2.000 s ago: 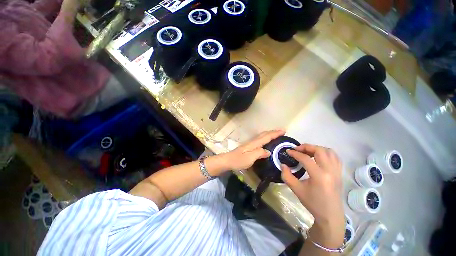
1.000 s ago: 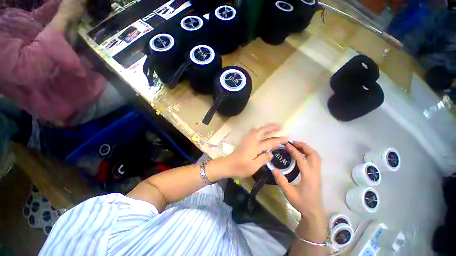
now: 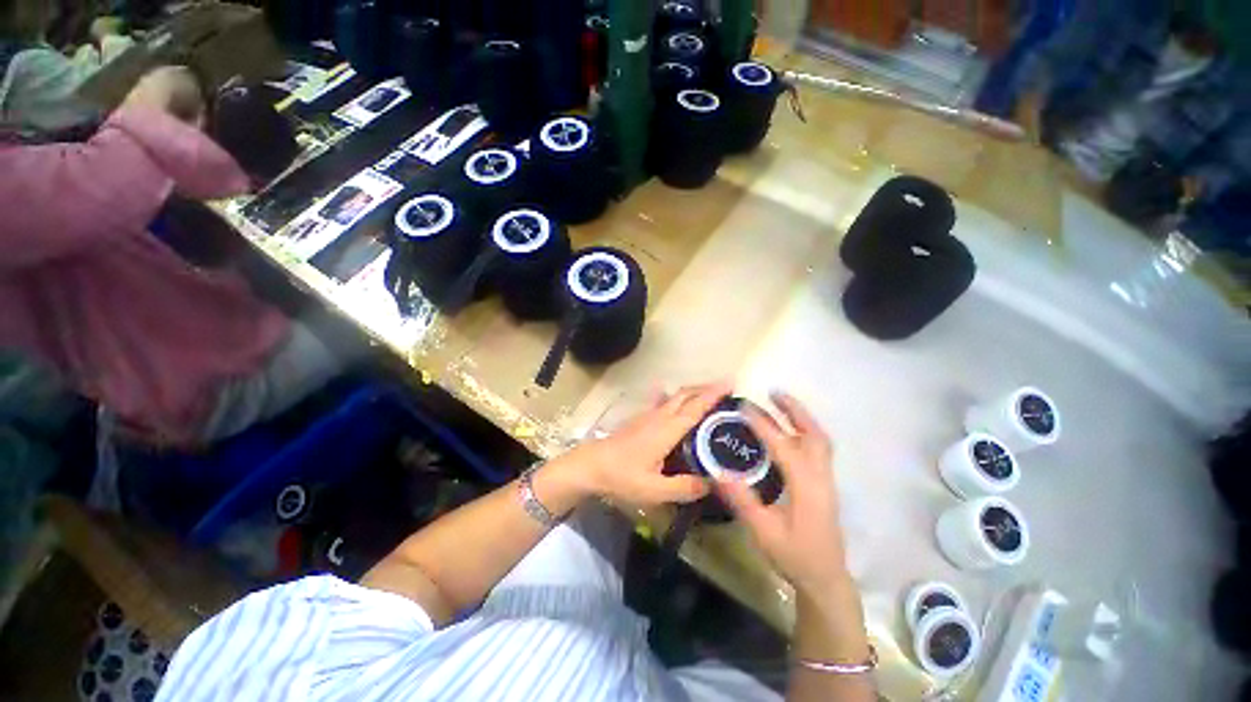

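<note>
A black fabric cylinder (image 3: 759, 473) stands at the table's near edge, its dark strap hanging over the edge. A white-rimmed round label disc (image 3: 731, 447) with a pale logo lies on its top. My left hand (image 3: 656, 450) holds the cylinder's left side, fingertips by the disc's rim. My right hand (image 3: 796, 497) holds its right side, with the thumb near the disc's lower rim. The palms' undersides and the cylinder's lower part are partly hidden.
Finished cylinders (image 3: 604, 309) with straps stand at the left and back. Two plain black cylinders (image 3: 908, 285) lie beyond my right hand. Stacks of white discs (image 3: 985, 532) and a white strip (image 3: 1022, 656) are at the right. A person in a pink sleeve (image 3: 96, 206) is at the left.
The view has tilted up, showing more of the table's back. The disc now lies centred with its logo uncovered; my right fingers have moved from its top to the cylinder's side.
</note>
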